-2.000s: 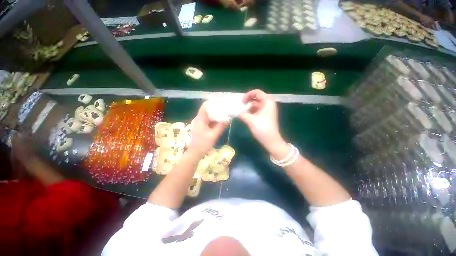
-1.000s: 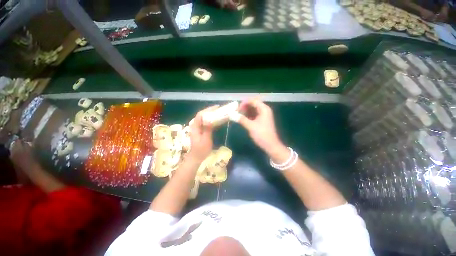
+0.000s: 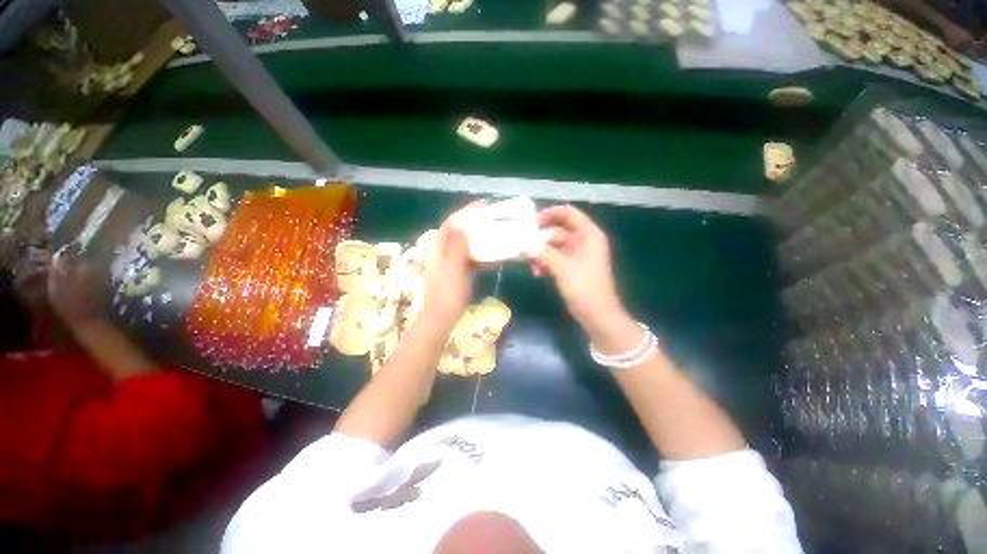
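A white part (image 3: 501, 228), rounded oblong and overexposed, is held above the dark-green bench near the pale rail. My left hand (image 3: 455, 260) grips its left side. My right hand (image 3: 574, 254) has its thumb and fingertips pinched at its right end; whether they hold a separate small piece cannot be told. Cream moulded pieces (image 3: 368, 298) with dark marks lie in a loose pile on the bench, partly behind my left forearm. More cream pieces (image 3: 473, 338) lie just right of that forearm.
Tall stacked clear trays (image 3: 866, 325) stand at right. An orange-red bundle (image 3: 276, 276) and a small cream heap (image 3: 195, 225) lie left, near a person in red. Beyond the pale rail (image 3: 433, 184), single pieces (image 3: 477, 132) lie on the green belt. A grey post (image 3: 260, 92) rises at left.
The white part is turned to show a broader face. My right hand stays at its right end. The view has shifted, and the belt pieces appear farther right.
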